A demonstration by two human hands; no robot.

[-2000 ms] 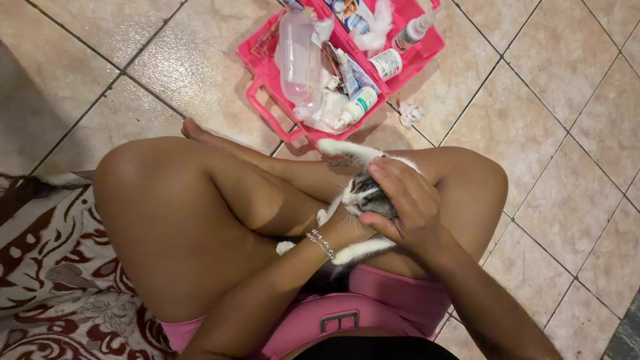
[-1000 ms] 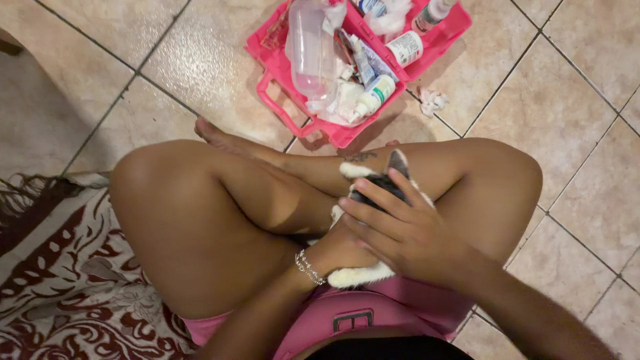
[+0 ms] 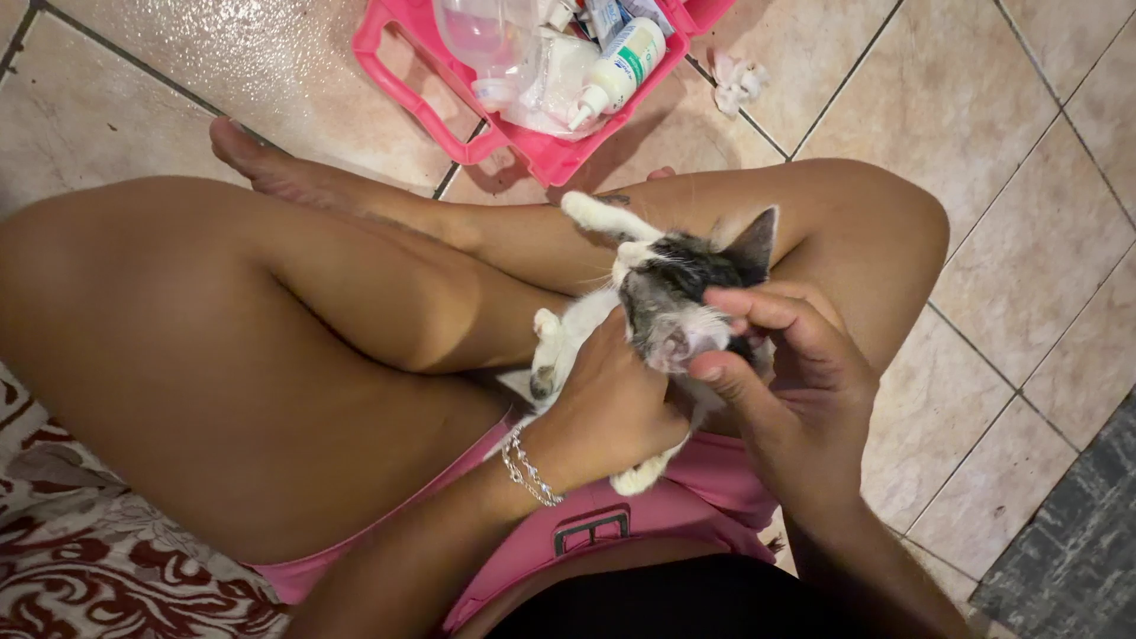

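A grey, black and white kitten [image 3: 679, 266] lies in my lap between my crossed legs, its head turned toward the upper left. My left hand [image 3: 612, 404], with a silver bracelet at the wrist, is closed around the kitten's body just below the head. The fingers of my right hand [image 3: 790, 355] touch the kitten's head, with thumb and index finger at either side of one ear [image 3: 679, 342], whose pale inside shows. One white foreleg [image 3: 603, 216] stretches out over my shin. Part of the body is hidden behind my hands.
Beyond my legs, an open pink plastic case [image 3: 568, 164] on the tiled floor holds a clear plastic container [image 3: 484, 35], a white squeeze bottle [image 3: 621, 71] and packets. A crumpled white wad [image 3: 737, 82] lies beside it. Patterned fabric [image 3: 115, 568] is at lower left, a grey mat [image 3: 1065, 524] at lower right.
My right hand has moved off the top of the kitten's head to one ear, uncovering its face and both ears. My left hand remains around its body. The view is closer.
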